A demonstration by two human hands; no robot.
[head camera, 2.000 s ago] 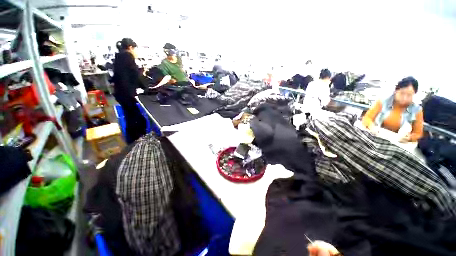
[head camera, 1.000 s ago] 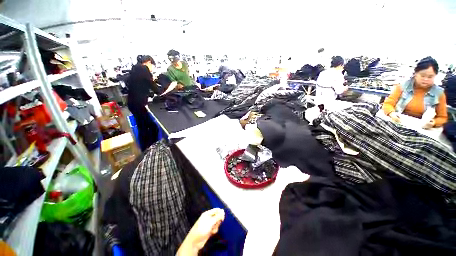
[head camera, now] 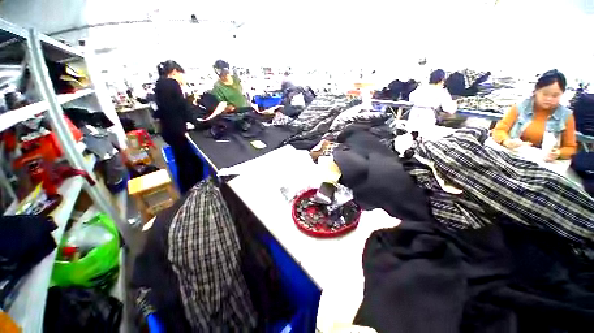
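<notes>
No hand shows clearly. A small pale patch at the bottom edge, beside the black garment, is too cut off to tell whether it is a hand or cloth. The black garment (head camera: 417, 279) lies heaped at the lower right, over the front of the white table (head camera: 260, 188). A round red tray (head camera: 325, 232) stands on the table left of it. Small dark and shiny pieces and crinkled clear plastic (head camera: 339, 195) lie in the tray. No needle or thread can be made out.
A blue bin (head camera: 303, 296) with plaid cloth (head camera: 205, 253) stands left of the table. More plaid garments (head camera: 501, 175) are piled at the right. A shelf (head camera: 58, 123) with a green bag (head camera: 98, 250) is at the far left. Several people work behind, one seated at the right.
A pale hand was at the lower right two seconds ago, and one was over the blue bin a second ago; neither shows there now. The view has shifted slightly.
</notes>
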